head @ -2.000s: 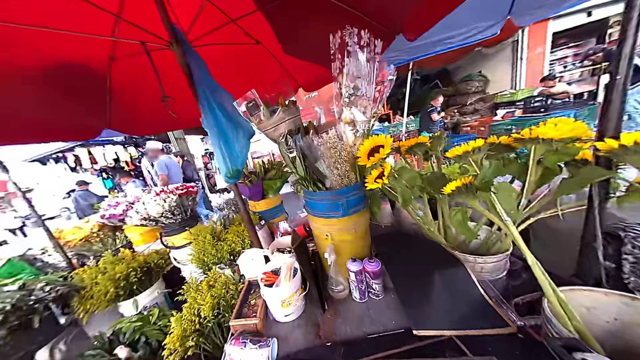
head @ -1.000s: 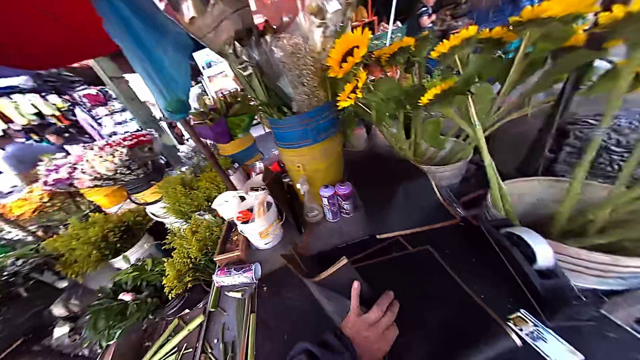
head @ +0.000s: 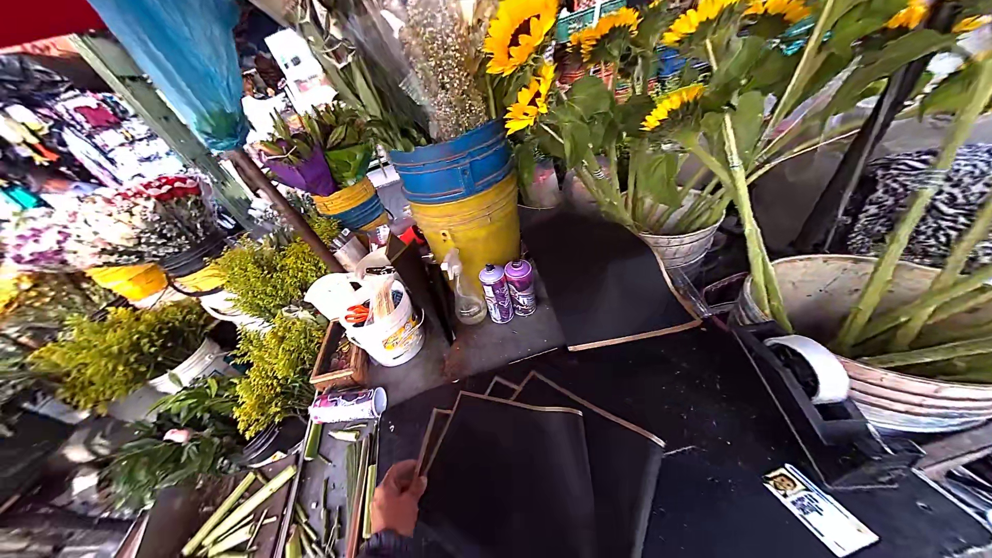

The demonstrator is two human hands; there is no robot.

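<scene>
My left hand [head: 397, 497] is at the lower middle, its fingers closed on the left edge of black wrapping sheets [head: 508, 473] with thin tan borders. These sheets overlap in a fan on the dark table. Another black sheet [head: 608, 283] with a tan border lies farther back, beside two purple spray cans [head: 508, 293] and a clear spray bottle [head: 467, 298]. A white tub [head: 391, 333] holding orange-handled scissors [head: 357, 314] and other tools stands left of them. My right hand is not in view.
A tape dispenser [head: 821, 411] and a printed card [head: 821, 511] lie at right, near a large bucket [head: 922, 387] of thick stems. Cut stems [head: 244, 511] and a lying can [head: 349, 405] are at left. A blue-and-yellow bucket [head: 469, 205] and sunflowers [head: 523, 35] stand behind.
My left hand, out of view two seconds ago and spread over the black sheets one second ago, is now at their left edge. The sheets now lie fanned. The view has tilted down.
</scene>
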